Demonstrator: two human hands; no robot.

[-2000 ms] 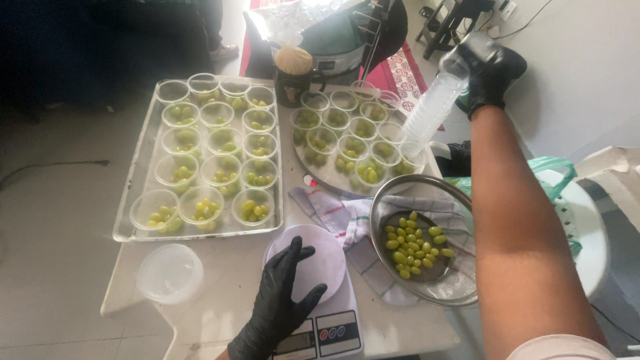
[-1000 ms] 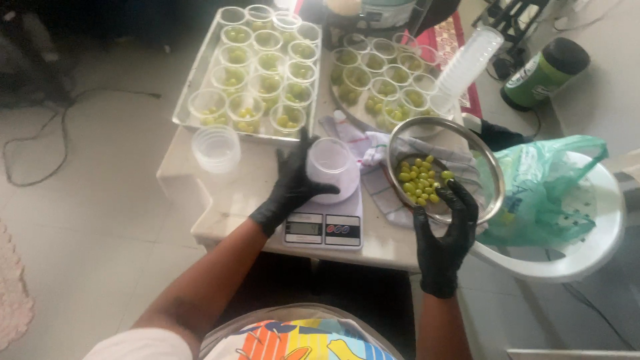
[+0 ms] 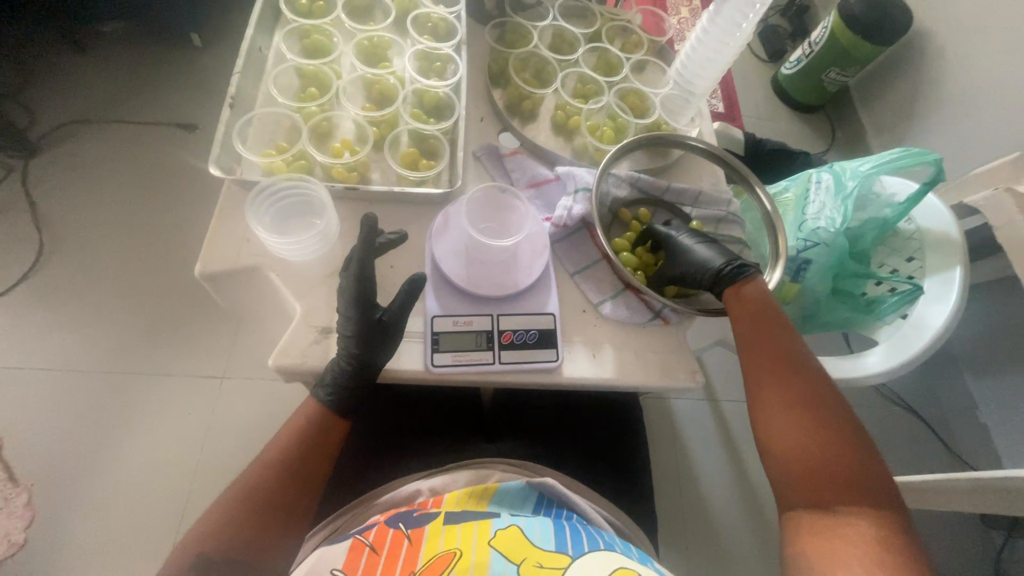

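A clear plastic cup with nothing in it stands on the round platform of a white digital kitchen scale. My left hand, in a black glove, is held just left of the scale, fingers apart and holding nothing. My right hand, gloved the same way, reaches into a steel-rimmed bowl among green grapes; its fingertips are partly hidden, so a grip on any grape cannot be made out. The bowl rests on a checked kitchen towel. Left of the scale sits a short stack of clear cups.
A metal tray and a round tray hold cups with grapes at the back. A tall leaning stack of clear cups stands behind the bowl. A green plastic bag lies on a white chair to the right; a green tumbler stands beyond.
My left hand has let go of the cup on the scale and moved left. My right hand has gone deeper into the bowl. The tall cup stack it held two seconds ago stands on the table.
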